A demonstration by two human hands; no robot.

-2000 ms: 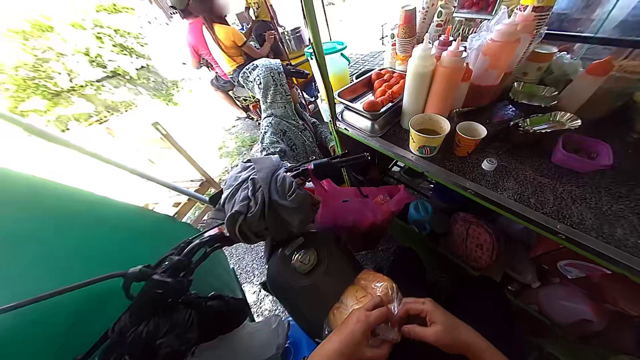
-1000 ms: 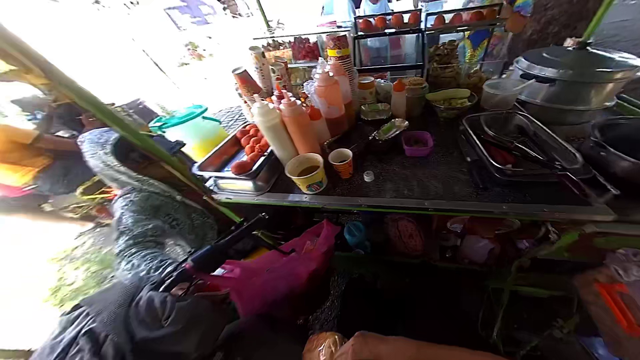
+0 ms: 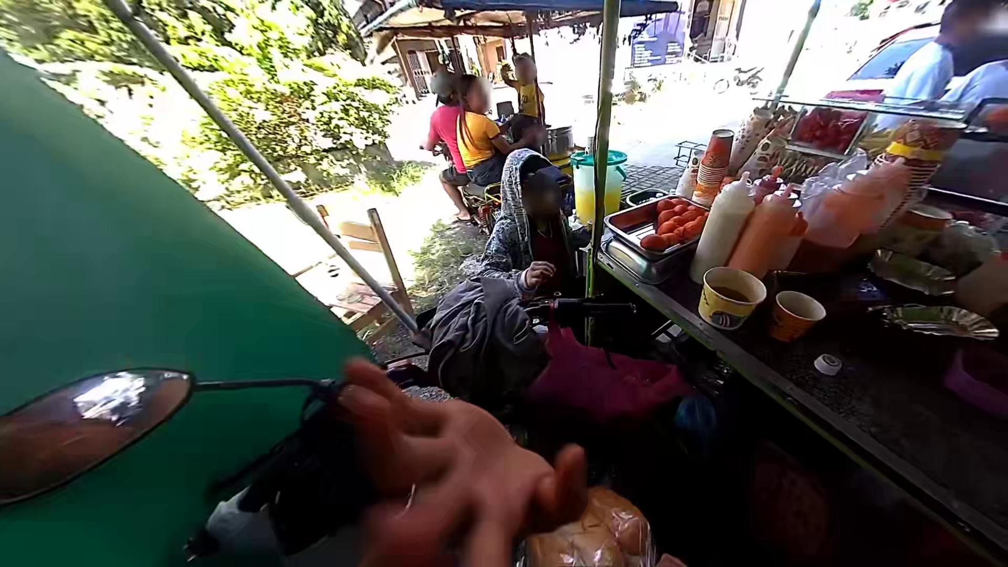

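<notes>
My left hand (image 3: 465, 472), blurred, is raised at the bottom centre with its fingers spread and nothing seen in it. Just right of it and lower down, bread rolls in a clear plastic bag (image 3: 591, 531) show at the bottom edge, partly cut off. A sliver of skin beside the bag looks like part of my right hand (image 3: 671, 561); its grip is out of sight. Beyond my left hand lie a dark grey cloth (image 3: 484, 339) over the motorcycle's front and a magenta plastic bag (image 3: 602, 378).
On the stall counter (image 3: 787, 394) at right stand squeeze bottles (image 3: 723, 224), a yellow paper cup (image 3: 731, 298), a smaller orange cup (image 3: 797, 315) and a tray of orange balls (image 3: 646, 224). A hooded person (image 3: 520, 228) is ahead. A mirror (image 3: 94, 433) and green sheet (image 3: 157, 276) are left.
The view has swung from the counter back to the left. Two seconds ago both hands were on the bagged bread; my left hand is now off it, raised with its fingers spread.
</notes>
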